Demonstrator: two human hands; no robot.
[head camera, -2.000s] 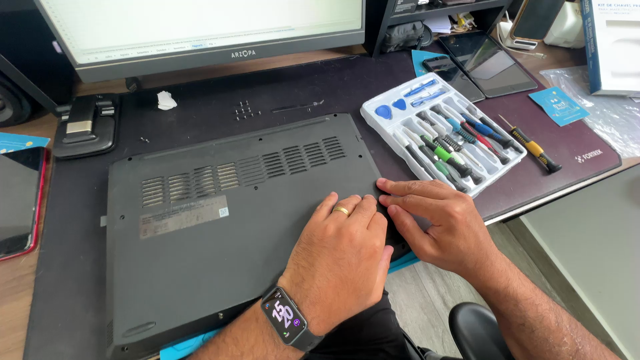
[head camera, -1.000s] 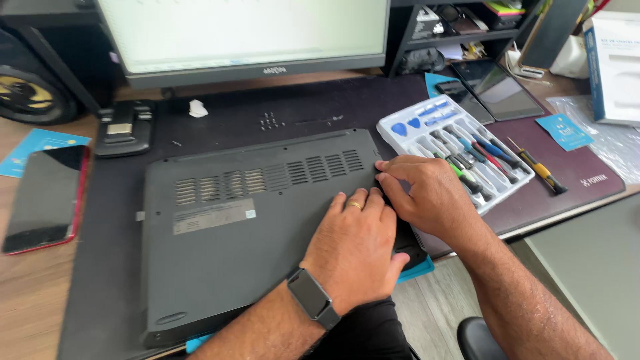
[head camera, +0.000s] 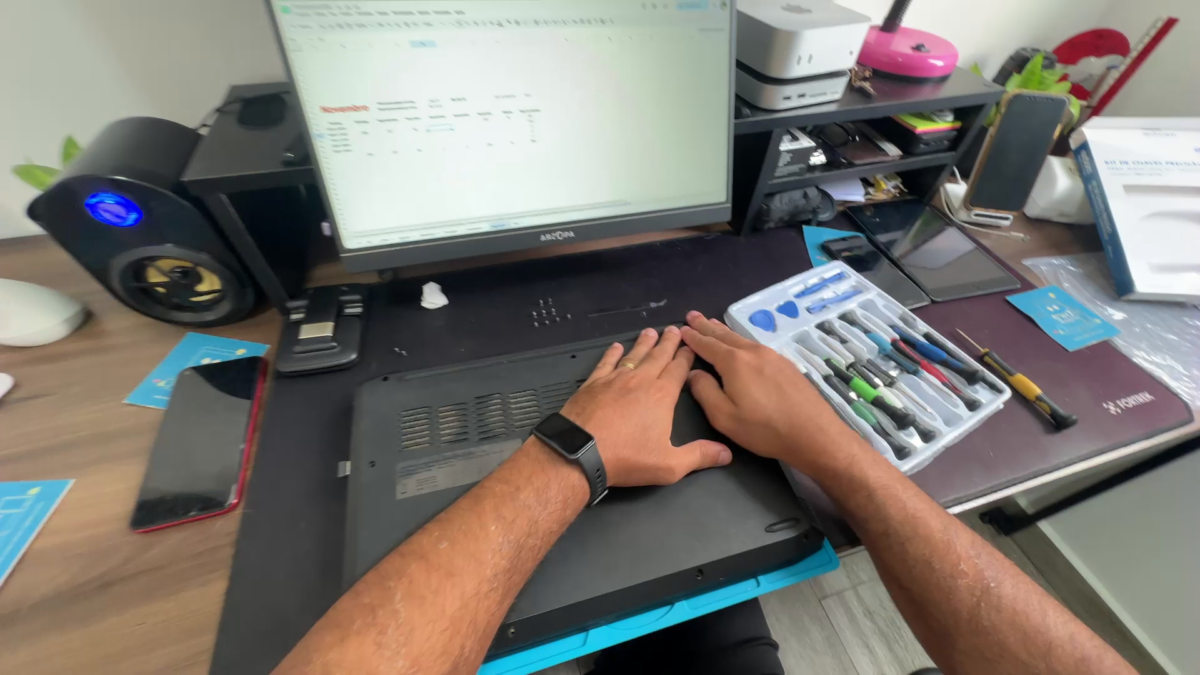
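Note:
A dark grey laptop (head camera: 600, 553) lies upside down on a blue mat (head camera: 787, 569), its vented bottom cover facing up. My left hand (head camera: 637, 408), with a ring and a black smartwatch, rests flat on the cover over the right part of the vents. Beside it, my right hand (head camera: 755, 394) has its fingertips on the cover's far right corner, close to my left fingertips. Neither hand holds a tool. Several small screws (head camera: 547, 312) lie behind the laptop, near a thin metal tool (head camera: 628, 307). A yellow-and-black precision screwdriver (head camera: 1022, 382) lies at the right.
A white tray (head camera: 970, 417) of screwdrivers and blue picks stands right of the laptop. The monitor (head camera: 534, 141) is behind, a speaker (head camera: 159, 234) at the back left. A red-edged phone (head camera: 202, 441) lies left; a tablet (head camera: 937, 248) and a white-blue box (head camera: 1144, 216) are at the right.
Both hands have moved along the right side of the cover toward its far corner. The left hand lies flatter, with its fingers more extended. The view has tilted up.

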